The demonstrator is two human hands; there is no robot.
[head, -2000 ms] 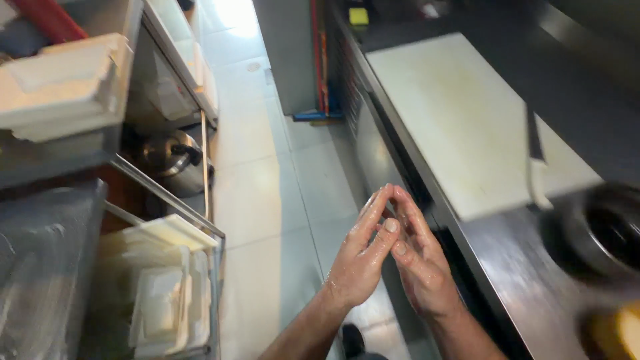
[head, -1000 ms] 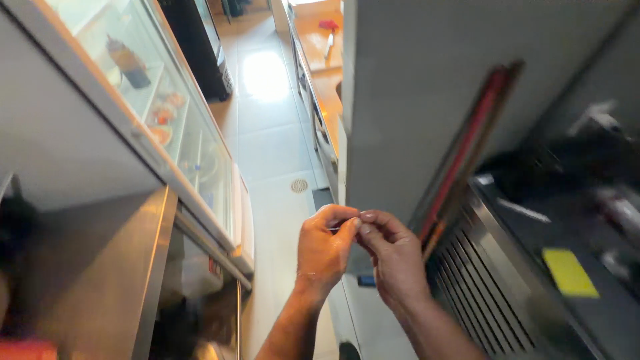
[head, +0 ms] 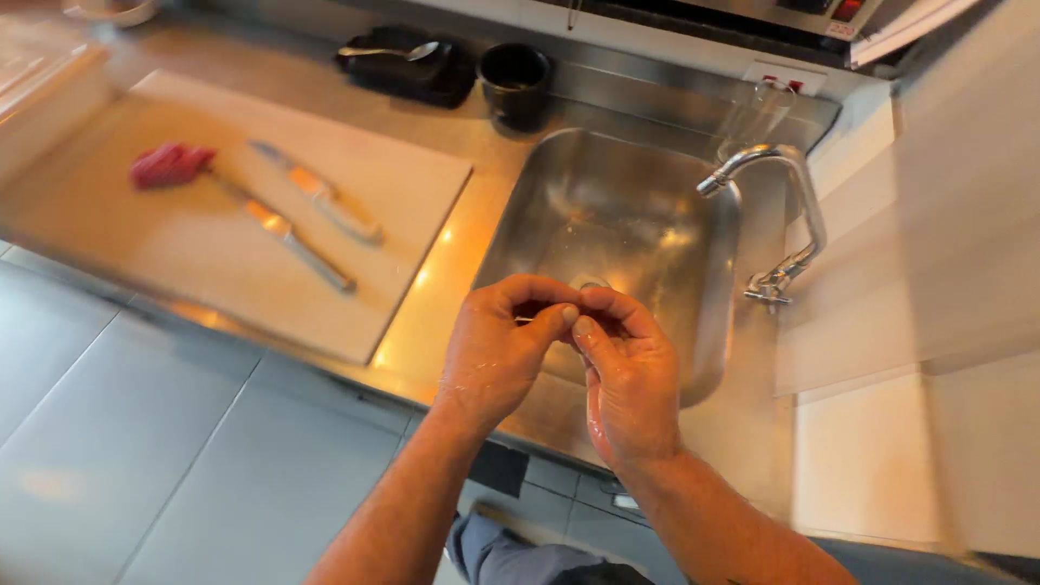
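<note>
Both wet hands meet at the fingertips over the front of a stainless steel sink (head: 593, 211). My left hand (head: 500, 353) has curled fingers, its thumb against the fingertips of my right hand (head: 635, 370), which is also curled. A small pale sliver shows below the left fingers; whether it is held cannot be told. The chrome faucet (head: 804, 195) stands to the right of the hands, and no water is seen running from it. On a pale cutting board (head: 325, 171), left of the sink, lie a knife (head: 321, 195) and a long-handled utensil (head: 292, 240) by a red item (head: 171, 165).
Behind the sink's left corner are a black cup (head: 513, 77) and a black tray (head: 414, 77) with a spoon (head: 394, 53). A clear glass (head: 756, 118) stands behind the faucet. A wall closes off the right, and the steel counter's front edge runs below the hands.
The view has swung from the aisle to the sink and counter. Two seconds ago my hands were nearly palm to palm with straighter fingers; now the fingers are curled and touch at the tips.
</note>
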